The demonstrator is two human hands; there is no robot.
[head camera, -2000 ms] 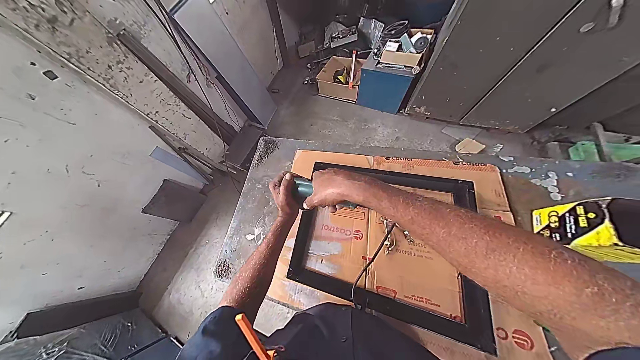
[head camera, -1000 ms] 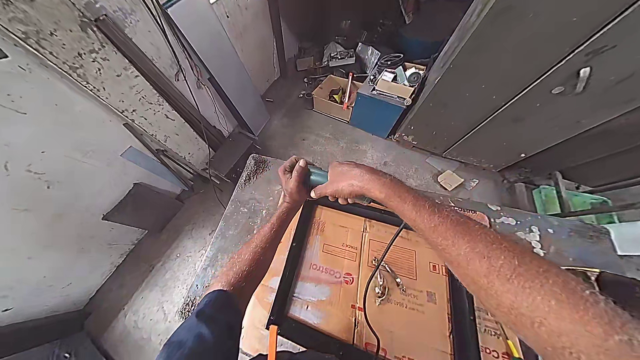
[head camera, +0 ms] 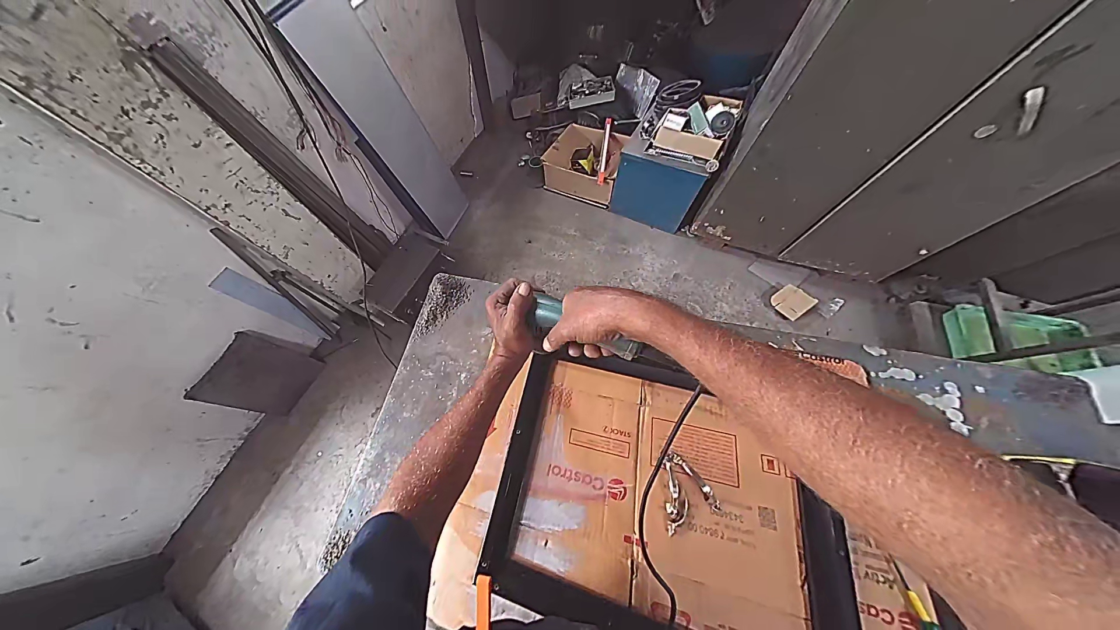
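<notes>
My left hand (head camera: 511, 317) grips the front end of a green corded power tool (head camera: 549, 312), and my right hand (head camera: 595, 320) is wrapped around its body. The tool lies across the far left corner of a black rectangular metal frame (head camera: 516, 455); its working tip is hidden by my hands. Under the frame is a flattened cardboard box (head camera: 595, 481) with printing. A black cable (head camera: 646, 507) runs over the cardboard inside the frame, beside small shiny metal clamps or fittings (head camera: 674, 503).
The worn workbench (head camera: 411, 385) carries everything. Beyond it are a cardboard box (head camera: 577, 166) and a blue cabinet (head camera: 656, 188) with parts on top. Grey metal doors (head camera: 875, 131) stand right, near a green crate (head camera: 1015, 337). Metal strips (head camera: 271, 280) lean at the left wall.
The view has shifted, mostly between the two earlier frames. Both hands stay on the green tool at the frame's far left corner throughout.
</notes>
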